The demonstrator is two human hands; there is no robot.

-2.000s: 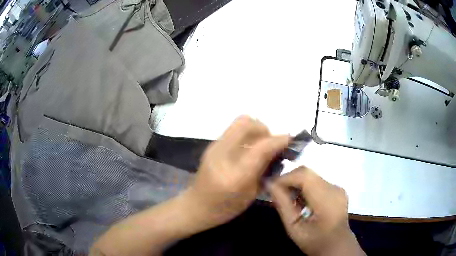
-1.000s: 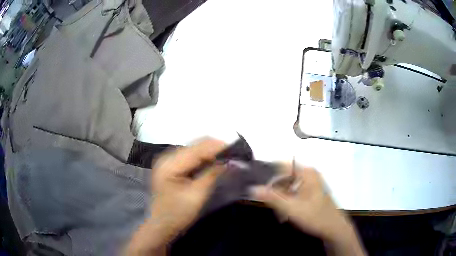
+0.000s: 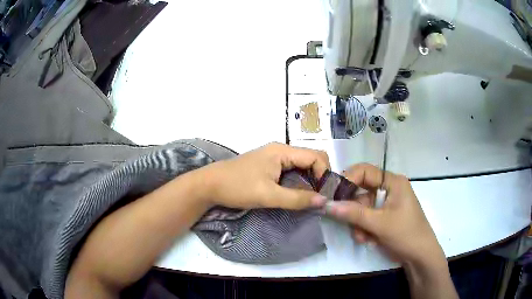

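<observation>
My left hand [image 3: 268, 178] and my right hand [image 3: 382, 216] meet in front of the machine bed. Between their fingertips they pinch a small folded dark brown band end [image 3: 337, 185] with a greyish strip on it. The awl [image 3: 383, 169] is also kept in my right hand, its thin metal spike pointing up and its whitish handle at the fingers. The striped lining [image 3: 268, 236] hangs under my left hand onto the table edge. The taupe garment body [image 3: 46, 117] lies at the left and runs under my left forearm.
The white sewing machine head [image 3: 356, 47] stands at the upper right, above the needle plate [image 3: 349, 117]. A tan tape piece [image 3: 309, 117] is stuck left of the needle. Dark brown cloth [image 3: 114, 29] lies at the upper left. The white table [image 3: 466, 213] has a curved front edge.
The camera view has shifted, with the machine now larger and further left. The hands have come together on the band end, and the striped lining now lies over the table's front part.
</observation>
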